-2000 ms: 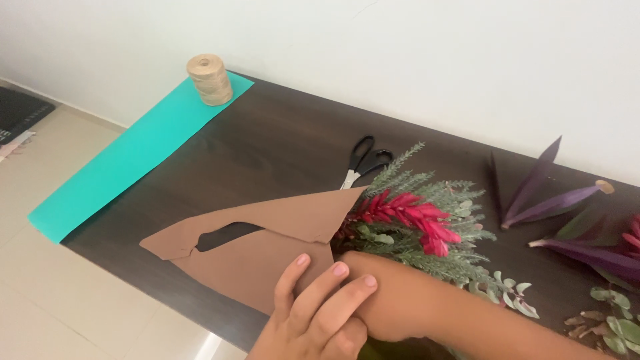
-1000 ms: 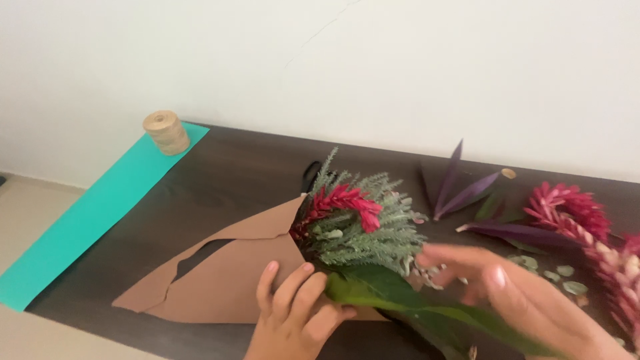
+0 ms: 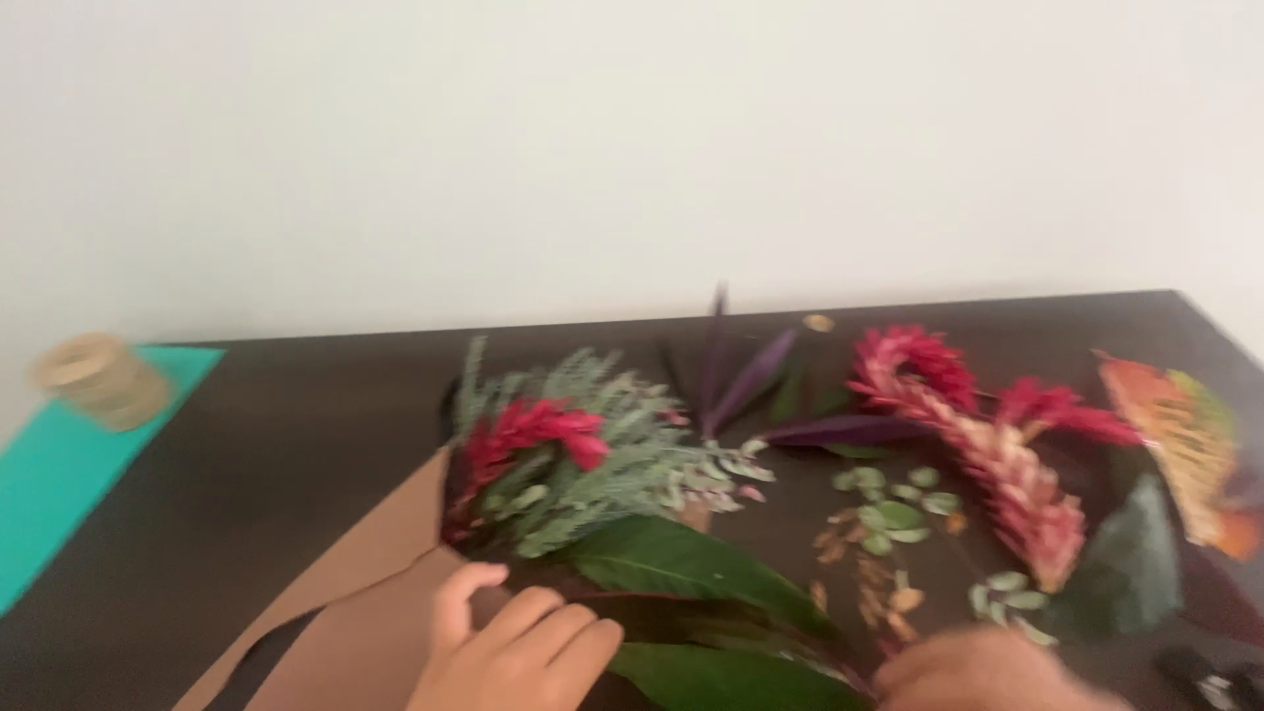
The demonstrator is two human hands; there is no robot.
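Observation:
My left hand (image 3: 518,642) rests on the brown paper wrap (image 3: 365,602) at its open end, fingers curled over the edge beside the leaves. Inside the wrap lie grey-green sprigs (image 3: 632,454) and a red ginger flower (image 3: 543,430). Large green leaves (image 3: 691,573) stick out to the right of my left hand. My right hand (image 3: 987,671) is blurred at the bottom edge, close to the leaves' right end; whether it holds anything cannot be told.
A twine spool (image 3: 104,380) stands on teal paper (image 3: 59,464) at the left. Purple leaves (image 3: 755,380), red and pink ginger flowers (image 3: 1017,464), small round-leaved sprigs (image 3: 894,513) and an orange-yellow leaf (image 3: 1175,434) lie on the dark table (image 3: 326,395). A dark object (image 3: 1210,681) sits at lower right.
My right hand has moved away from the bouquet's flower end to the lower right. My left hand stays at the wrap's edge. The view has swung right, showing more of the table.

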